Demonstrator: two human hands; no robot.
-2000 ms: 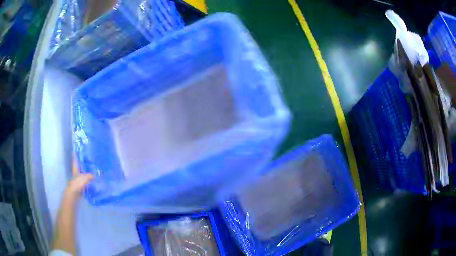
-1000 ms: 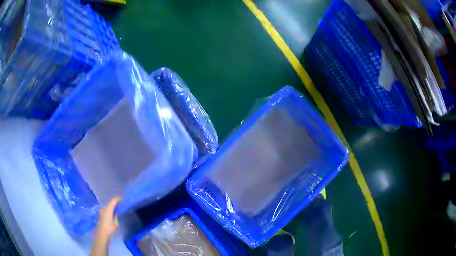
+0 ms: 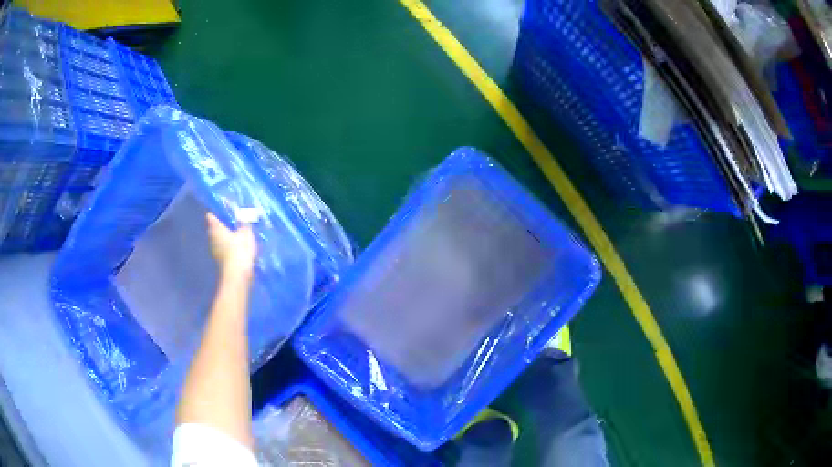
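Observation:
A blue crate with clear liner film (image 3: 82, 333) stands at the left, a grey-brown sheet (image 3: 169, 274) on its bottom. My left hand (image 3: 233, 244) reaches over this crate to its right wall, fingers at the film; whether it grips the film is unclear. A small white piece (image 3: 247, 215) shows at the fingertips; whether it is held is unclear. A second lined blue crate (image 3: 556, 306) with a brown sheet (image 3: 456, 283) in its bottom stands to the right. My right hand is not in view.
A film-covered blue crate (image 3: 310, 196) lies behind the left one. A smaller crate (image 3: 342, 424) is at the bottom. Mesh crates (image 3: 114, 87) stand upper left. A mesh crate (image 3: 584, 109) with upright cardboard (image 3: 721, 82) stands beyond the yellow line (image 3: 547, 164). The wearer's legs (image 3: 556, 410) show below.
The large lined crate has come down onto the left side and turned. My left hand has moved from its near rim across to its right wall. The view has shifted right.

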